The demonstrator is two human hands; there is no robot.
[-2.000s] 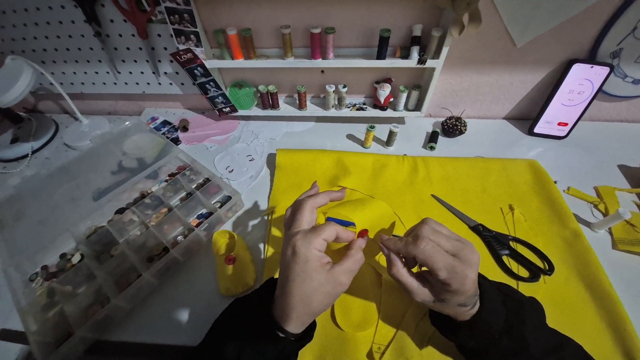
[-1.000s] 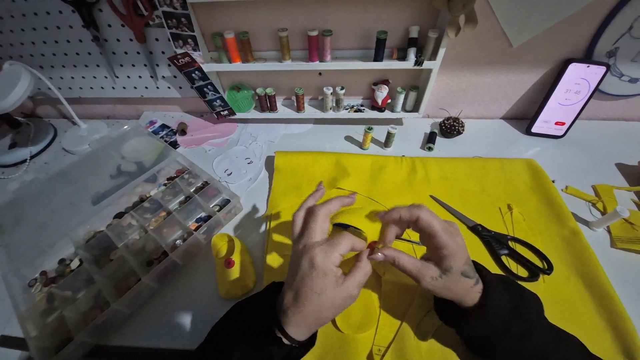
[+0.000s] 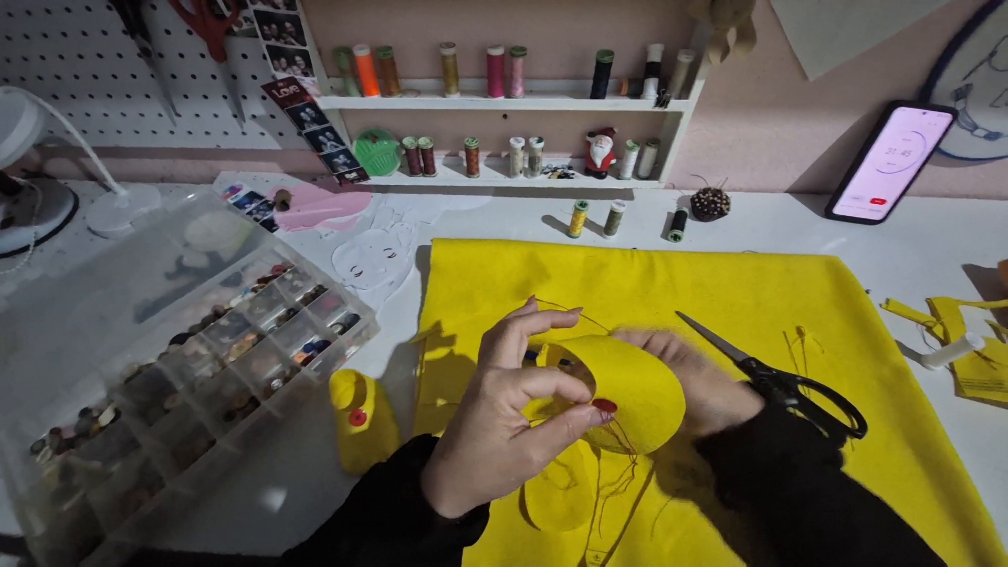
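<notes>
My left hand [image 3: 520, 409] pinches a red button [image 3: 604, 405] against a curved yellow felt piece [image 3: 642, 386], thumb and forefinger at its edge. Dark thread hangs from the button. My right hand [image 3: 693, 378] is blurred and partly hidden behind the felt piece; its fingertips and whatever they hold cannot be made out. A finished-looking small yellow felt shoe [image 3: 366, 441] with a red button stands left of my left hand. Under both hands lies a large yellow felt sheet [image 3: 748, 283], with another rounded felt piece [image 3: 559, 488] on it. Black-handled scissors [image 3: 776, 378] lie open right of my right hand.
A clear compartment box of buttons [image 3: 236, 354] lies open at left. Thread spools [image 3: 579, 219] and a pincushion-like dark ball [image 3: 709, 203] stand behind the felt. A phone [image 3: 892, 161] leans on the wall. Yellow scraps [image 3: 957, 339] and a white spool [image 3: 953, 351] lie at right.
My right hand has moved away from the button to behind the felt piece. The felt piece now shows its broad curved side, while my left hand still holds by the button.
</notes>
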